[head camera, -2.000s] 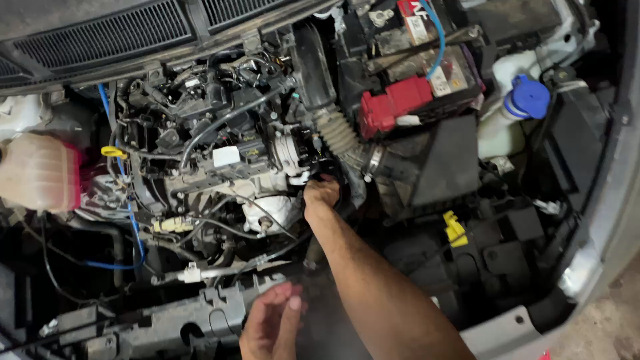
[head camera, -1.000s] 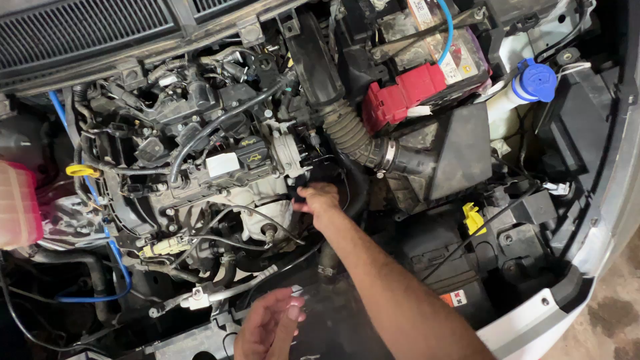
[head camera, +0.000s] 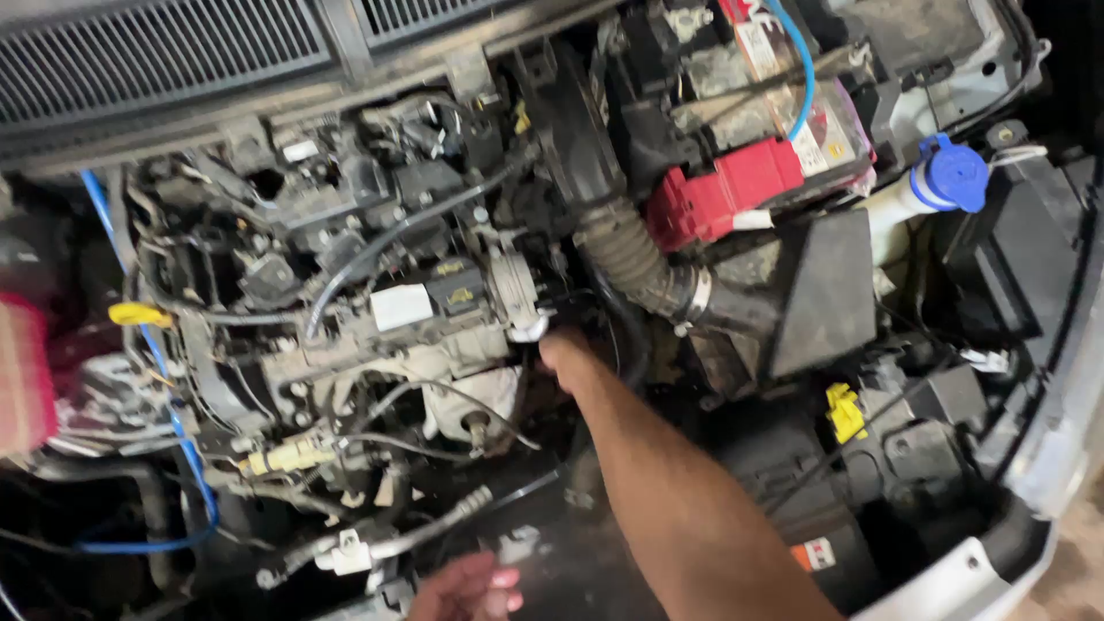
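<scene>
My right hand (head camera: 565, 358) reaches into the engine bay beside the right end of the engine block, just below a metal housing (head camera: 515, 289). Its fingertips are partly hidden there, near a pale, shiny part (head camera: 530, 328), and whether they grip anything cannot be seen. Low in the view, my left hand (head camera: 470, 591) is blurred, with its fingers curled loosely near the front of the bay; a small whitish, translucent thing (head camera: 519, 543) shows just above it, and contact between them is unclear. A heat shield (head camera: 470, 401) lies left of my right wrist.
A ribbed air intake hose (head camera: 625, 250) joins the black air filter box (head camera: 824, 293). Behind are the battery's red terminal cover (head camera: 729, 190) and a blue-capped washer fluid filler neck (head camera: 949, 177). The yellow dipstick handle (head camera: 141, 314) and a blue tube (head camera: 185, 431) are at left.
My right hand stays beside the end of the engine, its fingers now more hidden. My left hand remains low in front, a little lower in the view. The view has shifted.
</scene>
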